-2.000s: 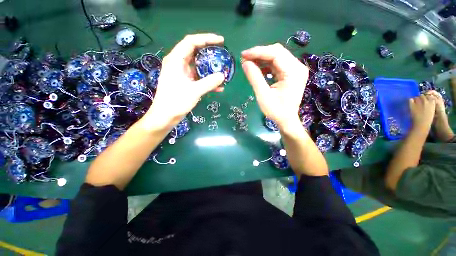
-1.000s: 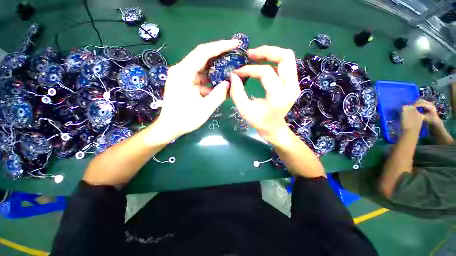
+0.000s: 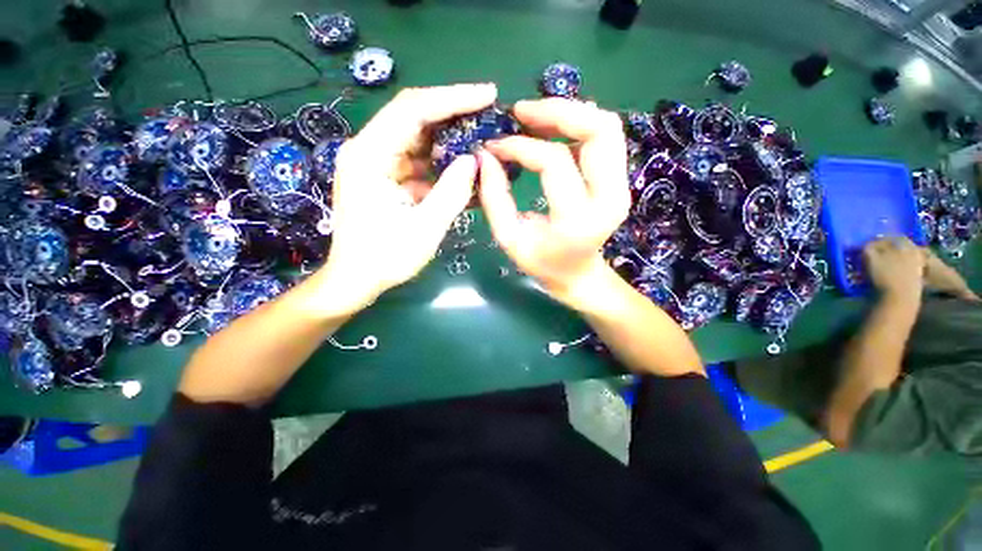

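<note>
My left hand (image 3: pixel 393 199) is shut on a round wired unit (image 3: pixel 461 135), a dark disc with a blue-silver face, held above the bench. My right hand (image 3: pixel 565 199) is at the unit's right side, with its thumb and fingertips touching or very near the face. Whether a small ring is between those fingertips cannot be seen. Small shiny rings (image 3: pixel 459 264) lie on the green bench below, partly hidden by my right hand.
Heaps of wired units lie at left (image 3: pixel 213 245) and right (image 3: pixel 705 221). Single units and black blocks (image 3: pixel 811 70) sit along the far bench. A black cable (image 3: pixel 192 54) runs at far left. Another person's hand (image 3: pixel 896 267) is at a blue tray (image 3: pixel 870 199) on the right.
My right hand has moved left from apart to the held unit. The far units and black blocks have shifted right. The other person's hand has moved into the tray.
</note>
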